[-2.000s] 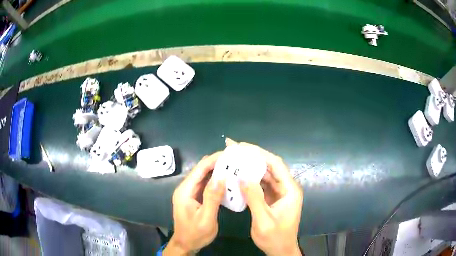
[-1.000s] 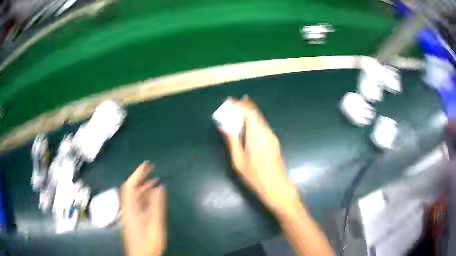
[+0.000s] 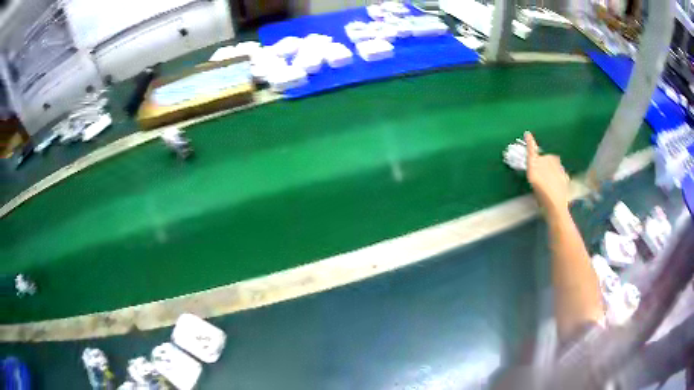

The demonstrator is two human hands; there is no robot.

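Observation:
A small white inner assembly point(image 3: 517, 155) lies on the green conveyor belt point(image 3: 319, 175) at the right. My right hand point(image 3: 545, 174) reaches over the belt, its index finger extended along the assembly's right side. Whether the fingers grip it is unclear. My left hand is out of the picture. Two white socket covers, one a rounded square point(image 3: 198, 337), lie on the dark bench at lower left beside inner assemblies point(image 3: 97, 367), cut off by the lower edge.
White adapters point(image 3: 619, 249) cluster at the right, near my forearm. A grey post point(image 3: 635, 99) stands right of my hand. Other assemblies point(image 3: 176, 142) sit on the belt's left part. Beyond it are white parts on a blue mat point(image 3: 365, 72) and a yellowish tray point(image 3: 198, 107).
The view has swung up towards the belt. The white adapter held in both hands, then in my right hand, no longer shows there. My right hand has moved onto the belt; my left hand has left view.

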